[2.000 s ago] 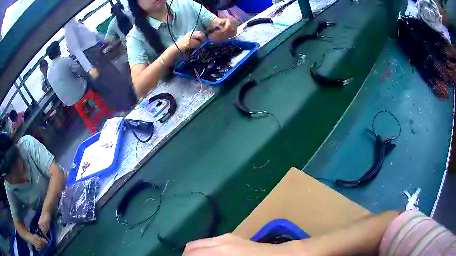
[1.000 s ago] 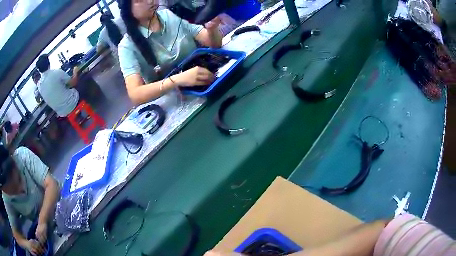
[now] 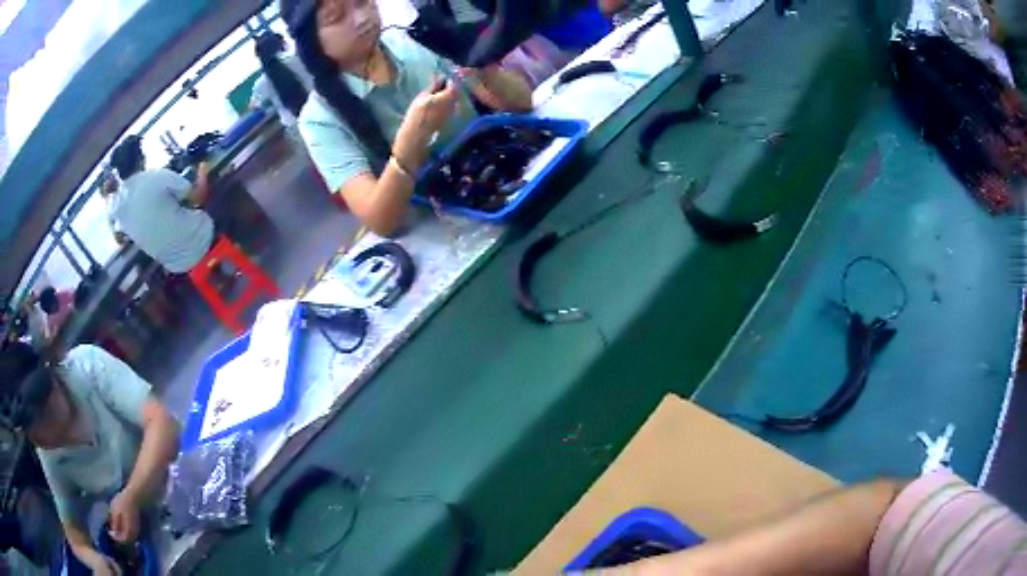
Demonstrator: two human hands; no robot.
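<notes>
A small blue tray (image 3: 648, 519) with dark, shiny parts (image 3: 633, 550) stands at the bottom edge on a flat tan cardboard sheet (image 3: 704, 456). A bare forearm in a pink striped sleeve, apparently my right, crosses in front of the tray from the right. My right hand is cut off below the picture's edge, so its fingers and anything in it are hidden. My left hand is not in view. A tied black bundle (image 3: 853, 380) with an upright wire loop lies on the teal surface beyond my forearm.
Curved black wired pieces (image 3: 534, 279) lie spread along the green belt (image 3: 473, 394). A white plastic cluster (image 3: 935, 448) lies by my sleeve. A heap of black cables (image 3: 957, 118) is at far right. Across the belt, coworkers sit by a blue tray of black pieces (image 3: 538, 194) and another with white contents (image 3: 295, 377).
My hand, seen at the bottom edge two seconds ago, has dropped out of the picture. The view has shifted slightly. The coworker's hand has risen from the blue tray across the belt.
</notes>
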